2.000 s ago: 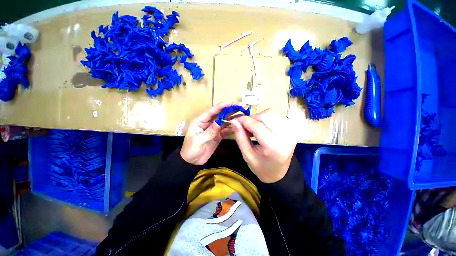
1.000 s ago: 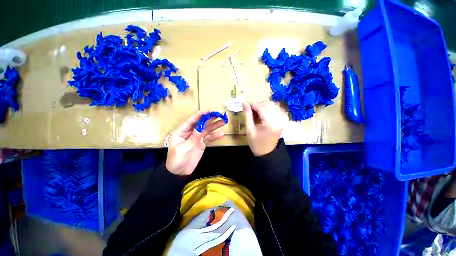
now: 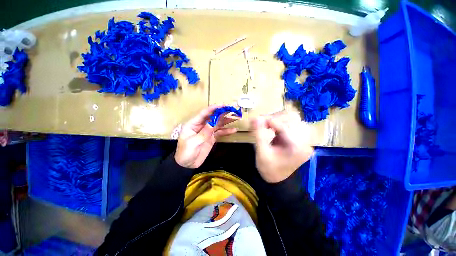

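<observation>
My left hand (image 3: 200, 140) holds a curved blue spiked hair piece (image 3: 224, 113) by its left end, in the fingertips, above the table's front edge. My right hand (image 3: 280, 145) is blurred, just right of it and apart from it, with its fingers curled. Whether a thin stick is in it cannot be told. A small whitish round spot (image 3: 245, 102) lies on the cardboard work pad (image 3: 225, 80), just beyond the hands. A loose heap of blue curved pieces (image 3: 130, 62) lies at left. A smaller heap of chunkier blue pieces (image 3: 325, 82) lies at right.
Thin pale sticks (image 3: 231, 45) lie at the pad's back. A glossy blue tool (image 3: 368, 99) lies right of the right heap. A large blue bin (image 3: 397, 100) stands at right, a white bottle (image 3: 367, 22) at rear right. Lower bins (image 3: 106, 175) hold blue parts.
My right hand has moved from the whitish spot back towards my body and to the right. My left hand still holds the curved piece. The view has shifted slightly.
</observation>
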